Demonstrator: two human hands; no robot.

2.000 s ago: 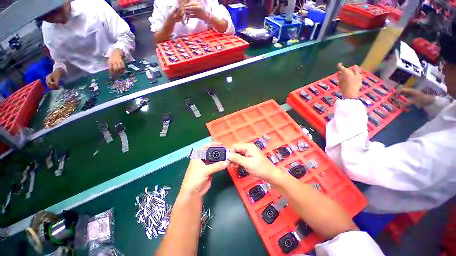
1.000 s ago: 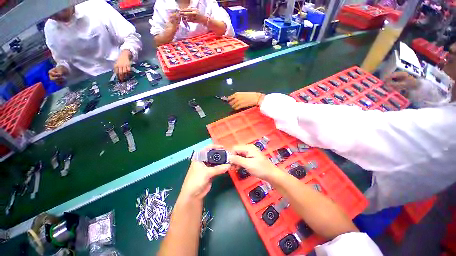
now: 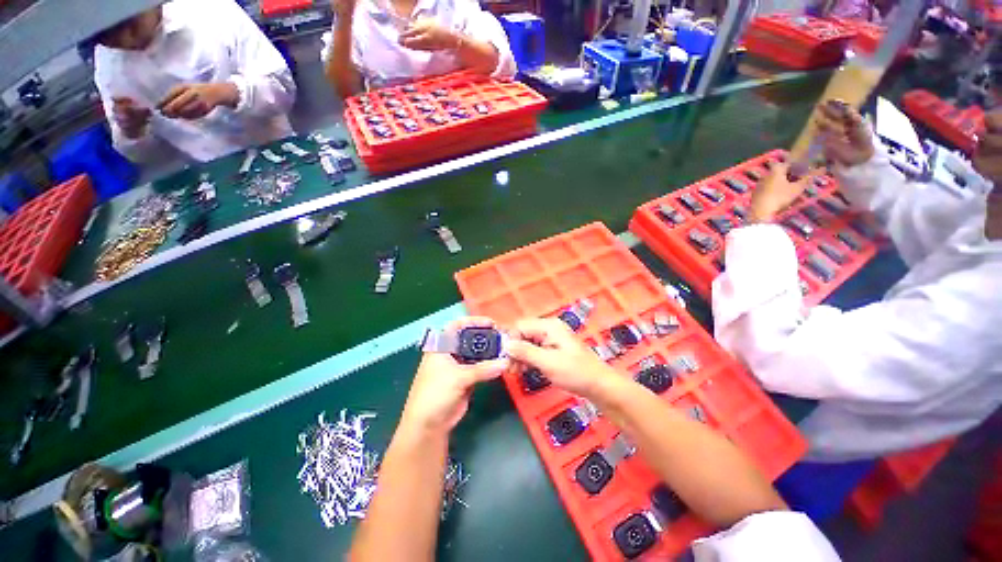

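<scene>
A watch head (image 3: pixel 479 344), a dark rounded square with a round disc facing up, is held between my hands above the bench, near the tray's left edge. A silver-grey band (image 3: pixel 440 341) sticks out at its left. My left hand (image 3: pixel 448 379) is bare and closed around the watch from the left and below. My right hand (image 3: pixel 546 353) is bare, its fingertips pinched at the head's right side; any small part between them is hidden. An orange-red compartment tray (image 3: pixel 527 263) lies under my right forearm, with several watches in its pockets.
A pile of silver slivers (image 3: pixel 335 467) lies left of my forearm, thin pins (image 3: pixel 455 483) right of it. Clear bags (image 3: pixel 220 505) and tape rolls (image 3: pixel 132 503) lie lower left. The green conveyor (image 3: pixel 352 329) carries several watches. One person works at right beside another tray (image 3: pixel 670 242); two work across.
Belt watches have shifted slightly right, and one near the tray is gone after the right-hand worker reached there. That worker's arm is back at their tray. My hands have barely moved.
</scene>
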